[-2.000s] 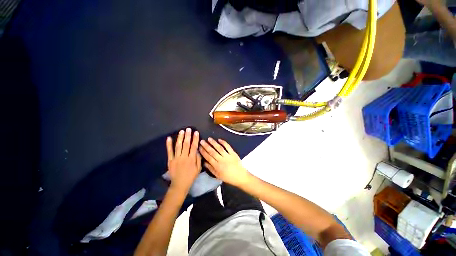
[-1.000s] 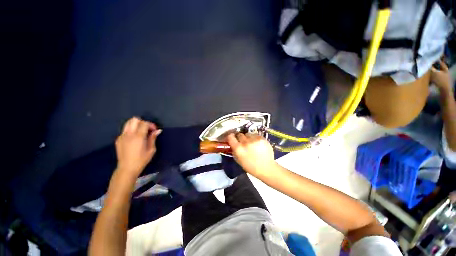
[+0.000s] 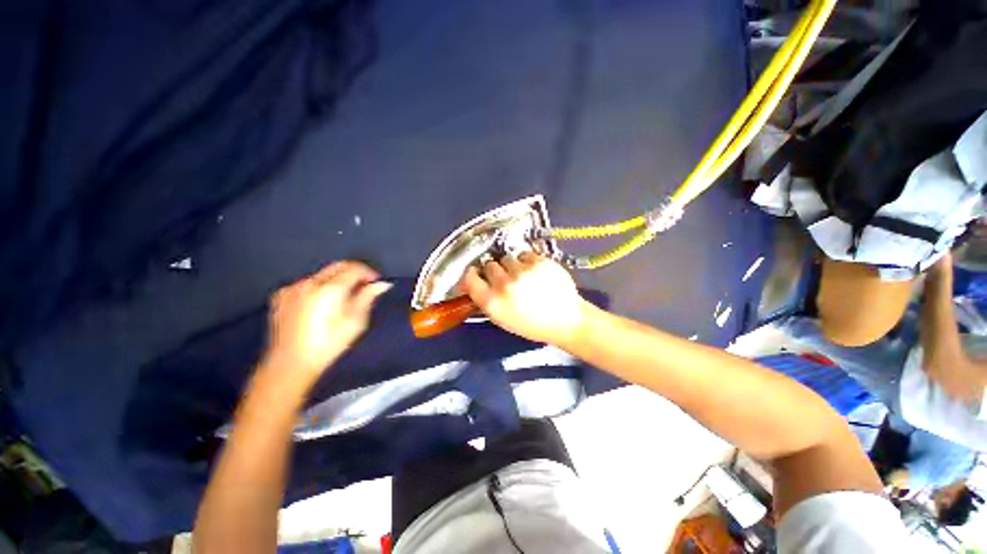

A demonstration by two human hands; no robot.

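Observation:
My right hand (image 3: pixel 527 298) is closed around the orange-brown handle of the steam iron (image 3: pixel 446 315). The iron's silver pointed plate faces left and down, near the garment's upper side; whether it touches cloth is unclear. My left hand (image 3: pixel 319 319) is left of the iron, slightly blurred, its fingers pinched at a tiny white bit (image 3: pixel 382 287). The dark navy garment (image 3: pixel 233 363) lies along the near side of the table, with pale interfacing areas (image 3: pixel 379 401) and dark bands crossing them. My left forearm hides part of it.
Yellow hoses (image 3: pixel 747 114) rise from the iron to the upper right. White scraps (image 3: pixel 182 263) lie on the navy table cover (image 3: pixel 455 119). Heaped navy and grey garments (image 3: pixel 866 222) cover a tan form (image 3: pixel 860 303) at right. Another person's arm (image 3: pixel 947 335) and a blue crate (image 3: pixel 795 379) are beyond.
My right hand, earlier flat on the garment beside my left, has taken hold of the iron's handle. My left hand has lifted and its fingers have closed. The view has shifted, showing more table.

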